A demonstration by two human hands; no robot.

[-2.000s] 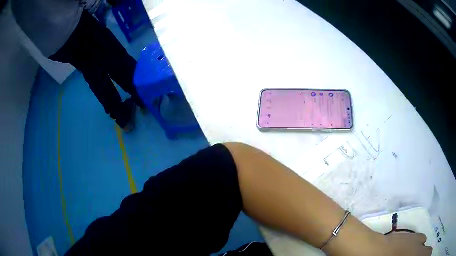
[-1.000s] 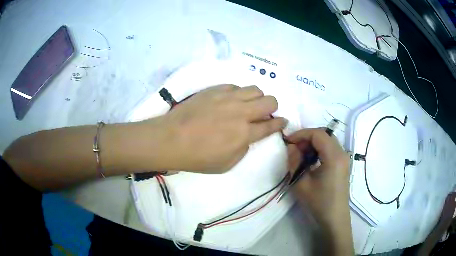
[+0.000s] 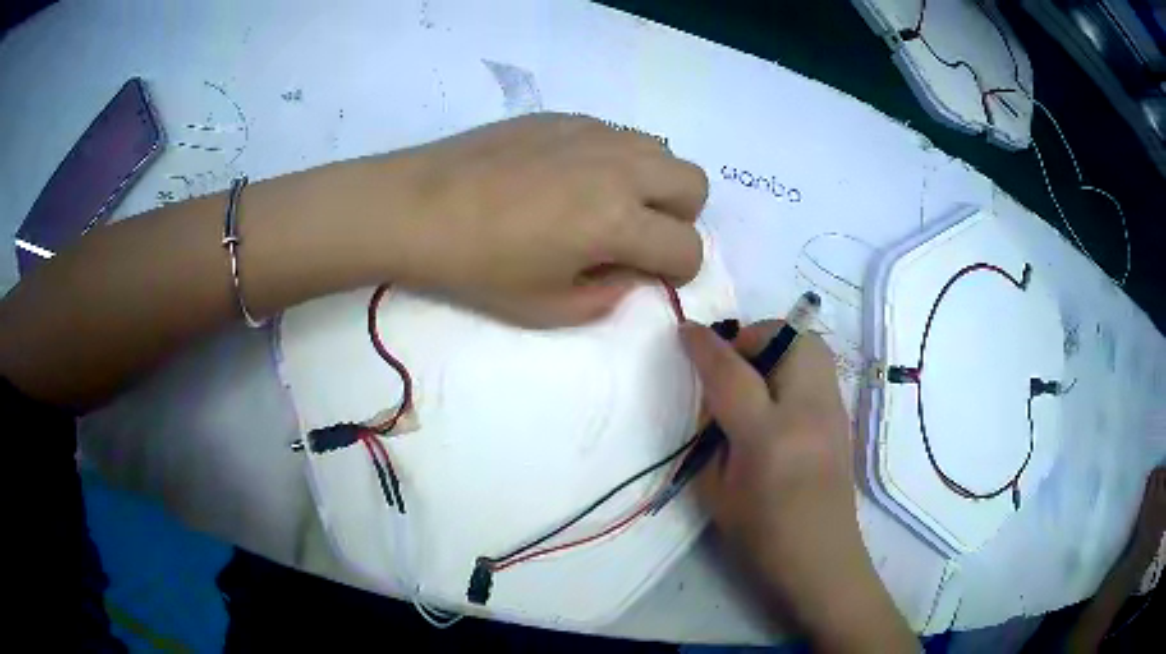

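Observation:
A white hexagonal panel (image 3: 563, 422) lies flat in front of me. A red-black wire harness (image 3: 601, 492) runs around its inside, with a black connector (image 3: 480, 581) near the lower rim. A ribbed black plug (image 3: 336, 438) sits at the left edge, with short lead ends (image 3: 384, 473) beside it. My left hand (image 3: 563, 217) reaches over the upper rim, fingers curled at the red-black wire; its fingertips are partly hidden. My right hand (image 3: 780, 434) holds dark tweezers (image 3: 776, 348) and touches the harness near the right rim with its fingertips.
A second wired panel (image 3: 895, 479) lies at right. Another wired panel (image 3: 953, 77) rests on the dark strip at upper right, with a white cable (image 3: 1068, 192) looping off it. A smartphone (image 3: 96, 173) lies at upper left. Part of another arm (image 3: 1125, 575) shows at the lower right edge.
Both arms have come over the panel since the oldest frame. Since the last one, my left hand has moved up, uncovering the plug and the wire beside it; the right hand has shifted slightly.

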